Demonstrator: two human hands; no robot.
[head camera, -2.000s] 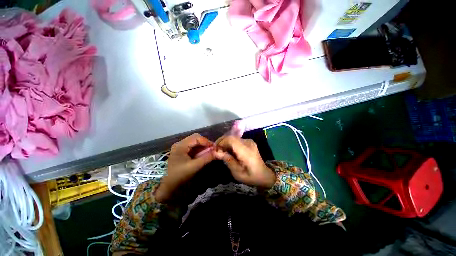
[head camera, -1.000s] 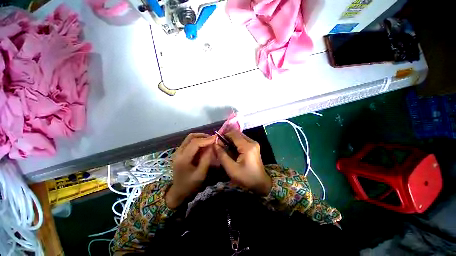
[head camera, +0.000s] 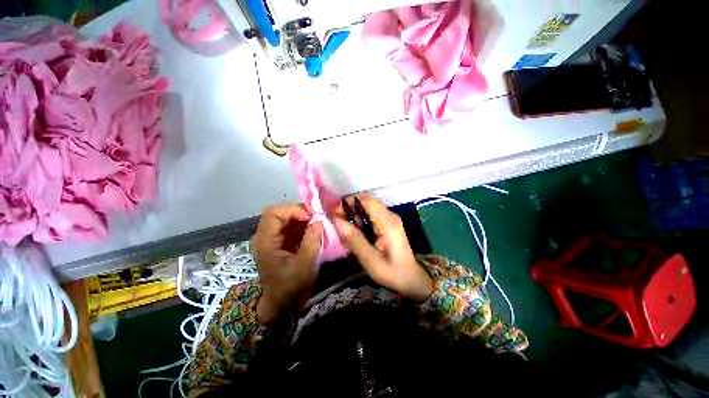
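A pink fabric band (head camera: 309, 180) is held between both hands at the table's front edge, its upper end over the tabletop. A pale line runs along it. My left hand (head camera: 286, 253) pinches the band from the left with thumb and fingers. My right hand (head camera: 382, 247) pinches it from the right and also holds the black thread snips (head camera: 357, 215) in its fingers. The part of the band inside the fingertips is hidden.
The sewing machine's needle area (head camera: 307, 47) is behind the hands. A pink fabric heap (head camera: 74, 132) lies left, loose pink pieces (head camera: 439, 58) right of the needle, and a phone (head camera: 560, 89) farther right. White cord (head camera: 31, 303) hangs lower left. A red stool (head camera: 622, 288) stands right.
The pink band now stands out above the fingers, farther left and more visible than before. The snips have shifted to the right, away from the band. The camera view has shifted slightly.
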